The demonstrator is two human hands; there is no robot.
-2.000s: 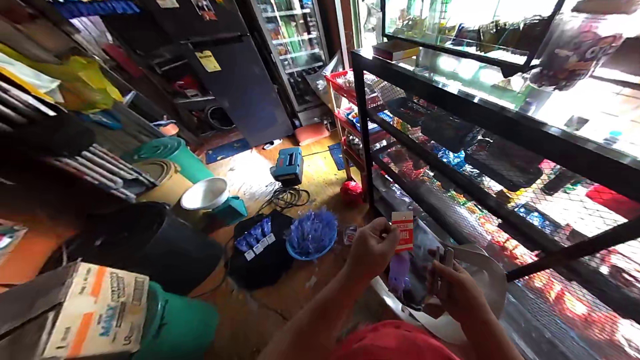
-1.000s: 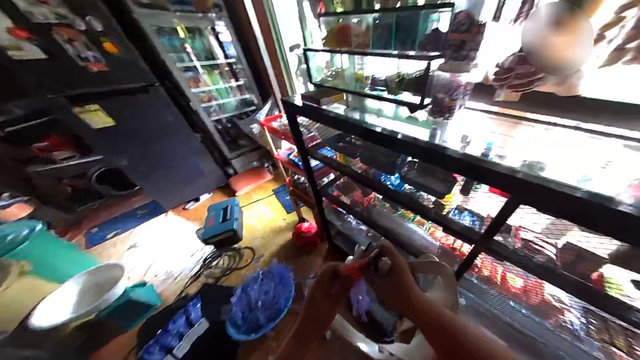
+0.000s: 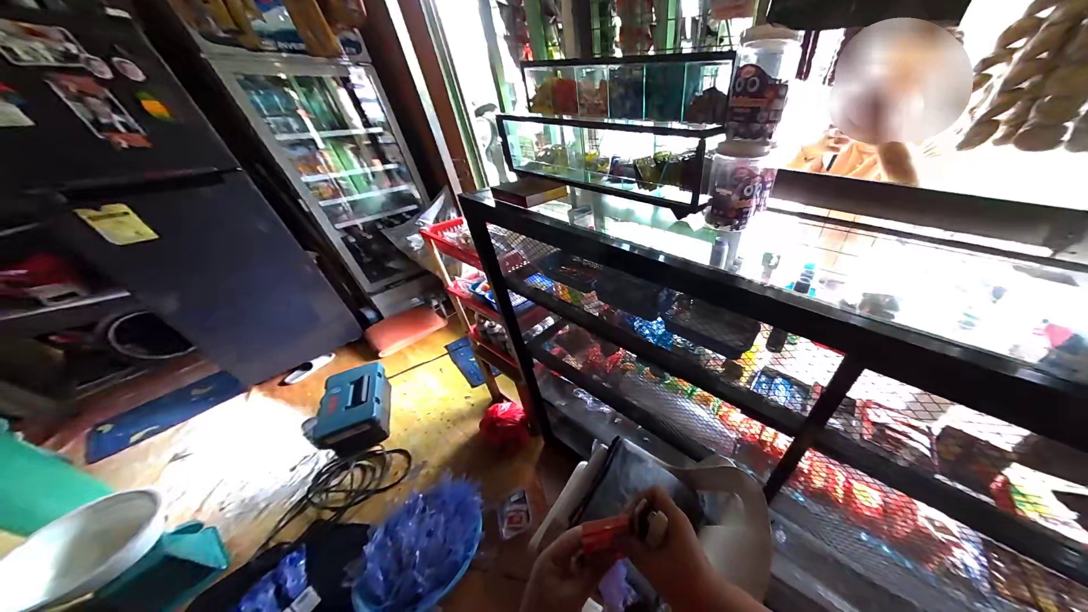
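Both my hands are close together at the lower middle right. My left hand point(image 3: 565, 565) grips a small red packet or card point(image 3: 603, 534). Against its right end sits my right hand point(image 3: 667, 544), closed on a small dark object with a pale part point(image 3: 650, 523), too small to name. Behind and below them is a pale plastic chair point(image 3: 739, 518) with a dark, shiny item on it. Something purple point(image 3: 616, 586) shows beneath my hands. To the left, a blue basin point(image 3: 472, 552) holds clear-blue plastic wrappers point(image 3: 425, 531).
A black-framed mesh display shelf point(image 3: 663, 276) with packaged goods runs along the right. On the floor stand a blue tool case point(image 3: 355, 404), coiled black cable point(image 3: 357, 484), a red bag point(image 3: 504, 423) and a metal bowl point(image 3: 85, 535). A person point(image 3: 858, 161) is beyond the counter.
My hands have come together; two seconds ago they were apart, the left one holding up a red and white card. The view has swung up and to the right.
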